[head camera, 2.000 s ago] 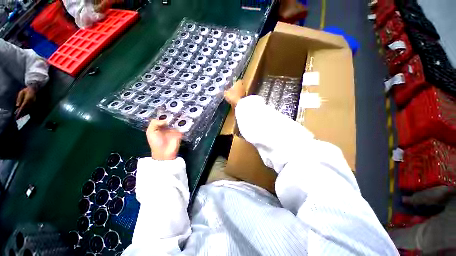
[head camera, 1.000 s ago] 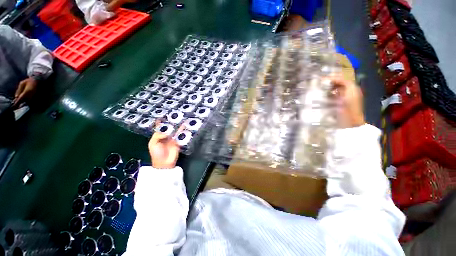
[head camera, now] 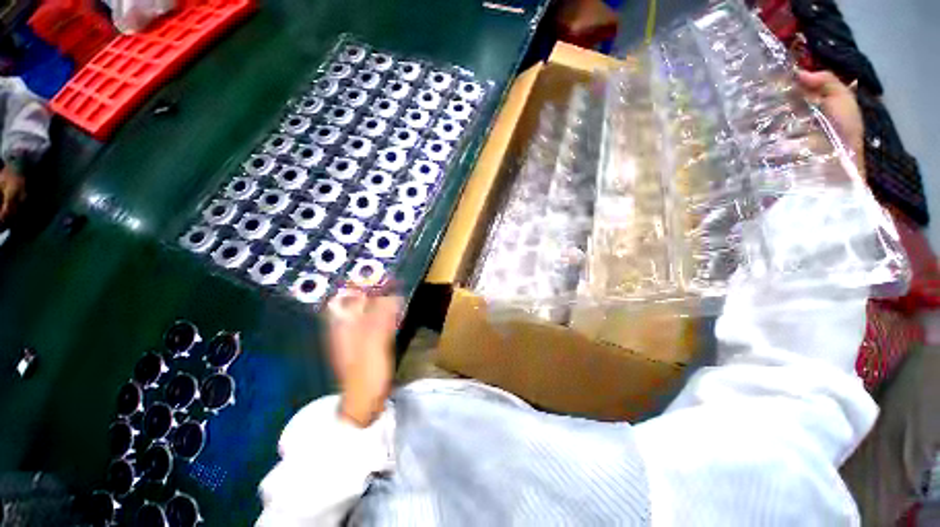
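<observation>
A clear plastic tray with rows of white rings with dark centres [head camera: 325, 188] lies on the green bench. My left hand [head camera: 363, 335] is blurred at its near right corner; whether it grips the tray cannot be told. My right hand [head camera: 833, 108] holds an empty clear blister tray [head camera: 711, 165] by its far right edge. The blister tray is tilted over the open cardboard carton [head camera: 567, 355], and more clear plastic shows behind it in the carton.
Black round watch cases [head camera: 158, 419] stand in a group at the lower left, beside a blue sheet [head camera: 242, 432]. A red gridded tray [head camera: 149, 62] lies at the upper left. Another person's hand [head camera: 10, 190] shows at the left edge. Red stacks [head camera: 892, 335] stand beyond the carton.
My right hand was in the carton, then came up with the blister tray and moved it to the right. My left hand has drawn back slightly from the ring tray's near corner.
</observation>
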